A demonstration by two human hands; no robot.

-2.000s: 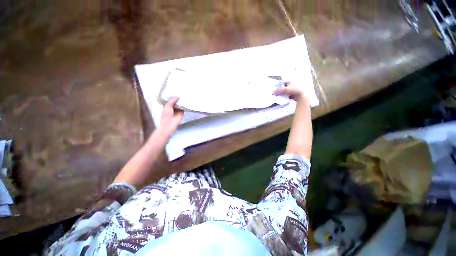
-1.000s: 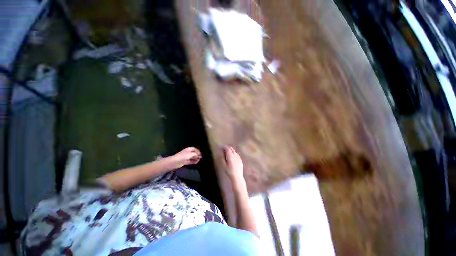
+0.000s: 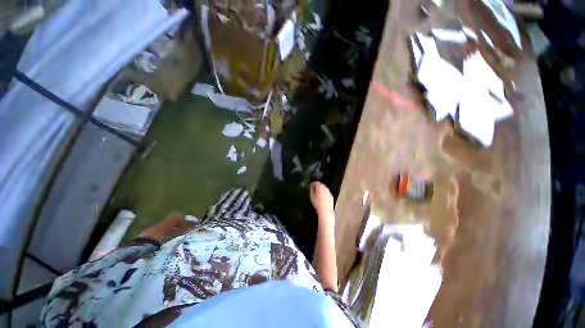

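Observation:
My right hand (image 3: 319,194) is small and blurred beside the table's near edge, with nothing visible in it. My left hand (image 3: 171,225) shows only as a blurred patch of skin at my waist, partly hidden by my shirt, so its fingers are unclear. A stack of white cut panels (image 3: 407,275) lies on the brown table (image 3: 487,224) right of my right forearm, with brown and grey edges along its left side. A small orange-red box (image 3: 403,184) with a grey part lies beyond the stack. Overlapping angular white pieces (image 3: 463,86) lie farther up the table.
White scraps (image 3: 233,130) litter the green floor (image 3: 173,166) left of the table. Brown paper or card (image 3: 240,54) mixed with scraps is at the top. Pale blue-white fabric (image 3: 90,61) hangs over a grey surface at left. A white roll-like piece (image 3: 117,230) is at lower left.
My hands have left the white panel they held two seconds ago. The view has swung to the floor and another part of the table. My left hand has dropped back towards my waist.

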